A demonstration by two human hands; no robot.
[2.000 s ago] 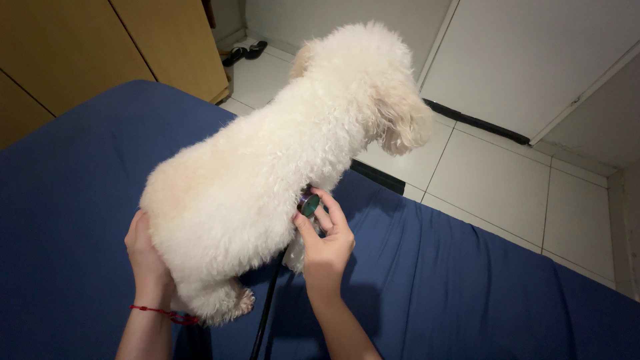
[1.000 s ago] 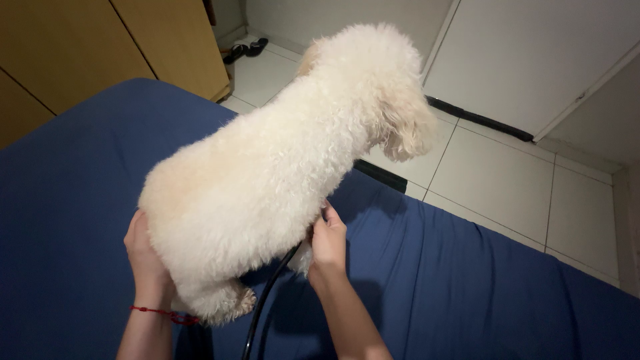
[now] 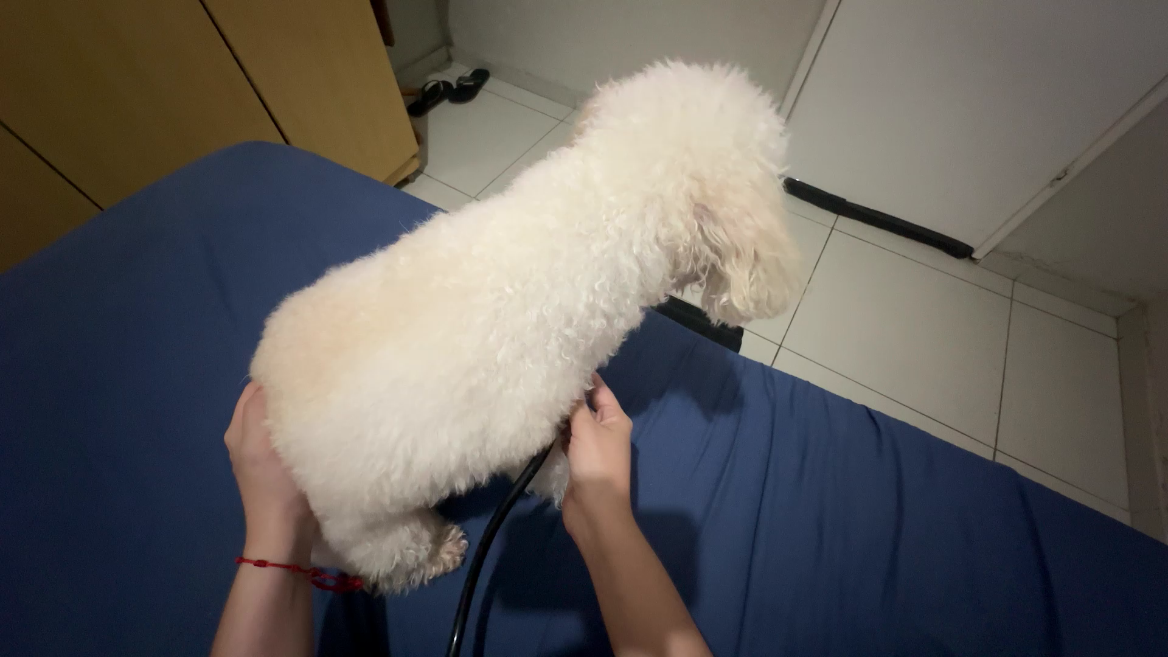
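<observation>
A curly-coated white dog [image 3: 474, 310] stands on a bed with a blue sheet [image 3: 119, 383], its head turned away toward the upper right. My left hand [image 3: 263, 456] lies against the dog's rump, its fingers partly hidden by fur; a red cord bracelet [image 3: 301, 572] circles that wrist. At the dog's underside near the foreleg is my right hand [image 3: 598, 447], its fingertips tucked into the fur. A black tube [image 3: 493, 529] runs from beside this hand down to the bottom edge. What the right fingers hold is hidden from view.
Beyond the bed's edge lies a white tiled floor [image 3: 912, 310]. A wooden cabinet [image 3: 319, 82] stands at the upper left, with black flip-flops [image 3: 452, 89] beside it. A white door [image 3: 949, 109] with a black draft strip [image 3: 876, 217] is at the upper right.
My right hand has moved in under the dog's chest, and the round dark green piece seen in its fingers two seconds ago is now out of sight. My left hand stays at the rump.
</observation>
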